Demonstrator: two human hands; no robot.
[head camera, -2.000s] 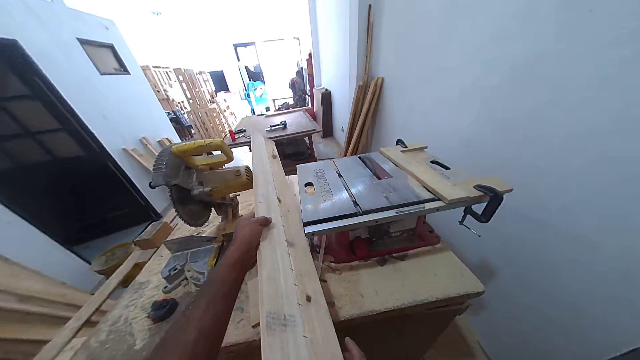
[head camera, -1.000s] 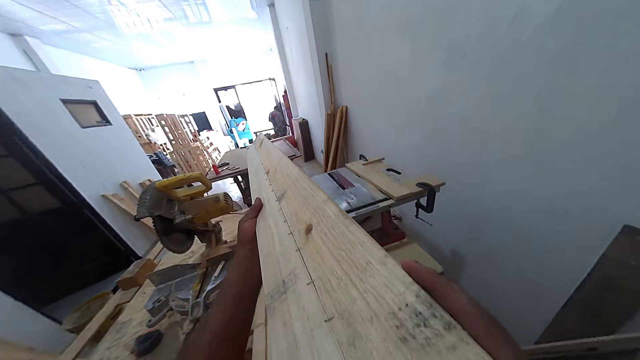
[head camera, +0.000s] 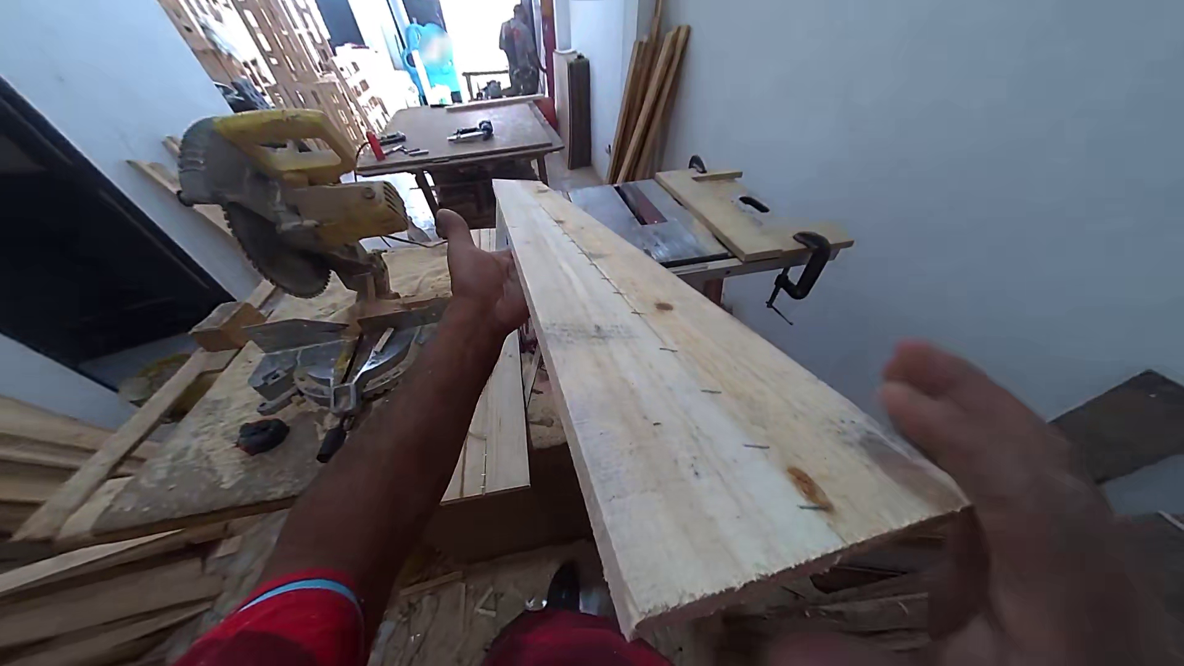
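A long wooden board (head camera: 647, 370) with a lengthwise joint and a row of small metal staples slants away from me, raised off the bench. My left hand (head camera: 486, 277) supports its left edge from beneath, thumb sticking up. Beside the near right corner is my right hand (head camera: 1008, 462), blurred, fingers raised; whether its lower part touches the board cannot be told. Beneath and to the left, another pale board (head camera: 499, 435) lies on the bench. A yellow miter saw (head camera: 296, 203) stands left of my left hand.
Behind the board is a table saw (head camera: 671, 222), with a wooden piece (head camera: 731, 213) held by a black C-clamp (head camera: 805, 268). Farther back stands a worktable (head camera: 509, 125) with tools. Wood strips (head camera: 652, 102) lean on the wall. A person (head camera: 520, 51) is in the far doorway. Scraps litter the floor.
The board now shows its near end and points farther rightward toward me. My right hand has come up beside that end, its fingers lifted. The view has tilted down.
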